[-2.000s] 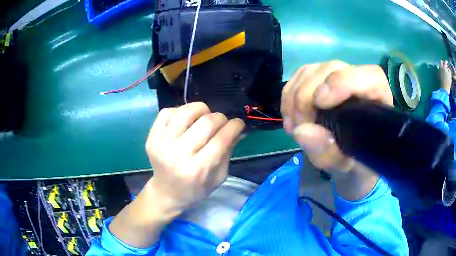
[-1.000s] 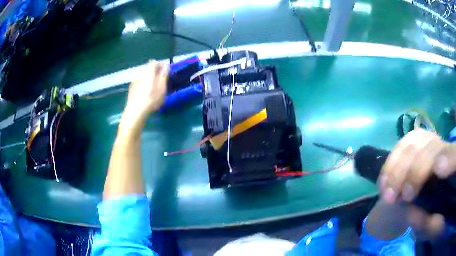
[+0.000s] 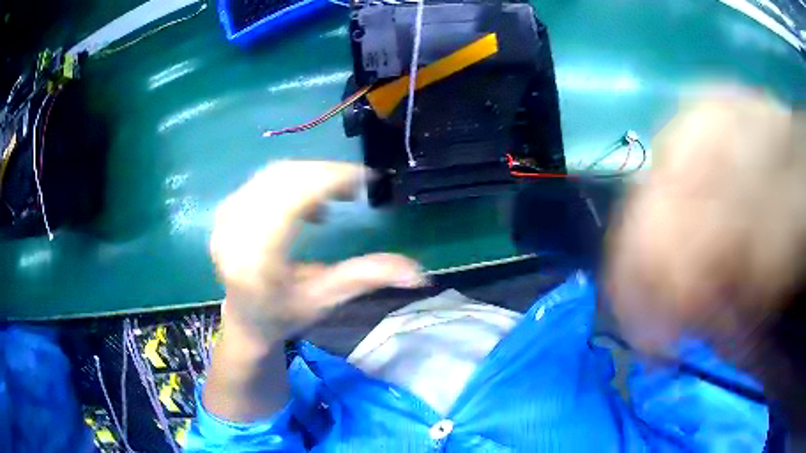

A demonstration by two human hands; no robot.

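The black projector housing [image 3: 460, 115] lies on the green bench, with an orange-yellow strip [image 3: 433, 75] set diagonally on it and a white cable [image 3: 414, 88] running down over it. A red multicolour wire [image 3: 318, 123] sticks out at its left, and red-and-black leads [image 3: 541, 173] at its right. My left hand [image 3: 283, 239] is blurred, at the housing's near left corner, thumb and fingers apart, with nothing visible between them. My right hand [image 3: 707, 221] is strongly blurred at the right, around the dark electric screwdriver [image 3: 561, 215], whose body shows left of the hand; its bit cannot be made out.
A blue bin [image 3: 269, 19] stands behind the housing to the left. Another black unit with wires [image 3: 71, 159] lies at the far left. Yellow-and-black power boards with white wires [image 3: 163, 380] are low left, below the bench edge. A blue sleeve [image 3: 40, 389] shows at the lower left.
The view has tilted down, so the housing sits higher in the picture. My left hand has come back from beside the blue bin to the housing's near side. My right hand has moved nearer the housing.
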